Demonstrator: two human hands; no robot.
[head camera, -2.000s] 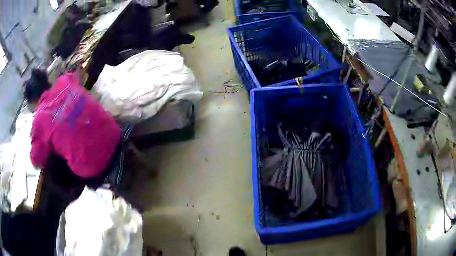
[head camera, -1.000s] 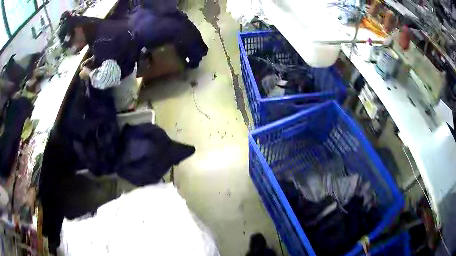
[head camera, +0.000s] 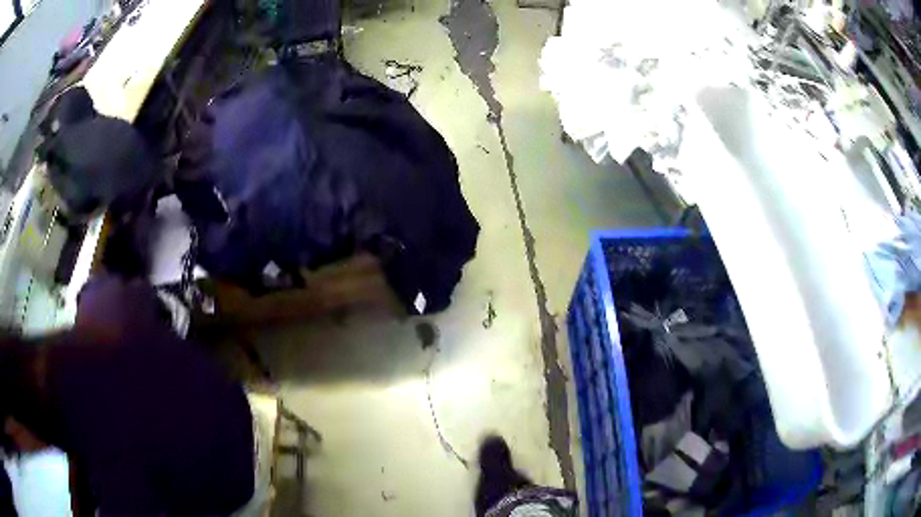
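Neither of my hands is in the picture. A dark navy cloth pile (head camera: 333, 172) lies nearest ahead on the left, draped over a brown box or low stand (head camera: 313, 293) beside the aisle. A blue crate (head camera: 609, 374) stands on the floor to the right and holds dark and grey cloth pieces (head camera: 697, 404). My dark shoe (head camera: 497, 470) shows at the bottom edge.
A person in dark clothing (head camera: 151, 404) sits at the left tables (head camera: 126, 66). A white trough (head camera: 798, 293) juts over the crate at right, with white cloth (head camera: 636, 76) behind it. A dark crack (head camera: 525, 222) runs along the floor.
The view has moved forward along the aisle. The pink-clad person and white bundles at left have left the picture. The navy pile is nearer, and the white trough now shows large at right.
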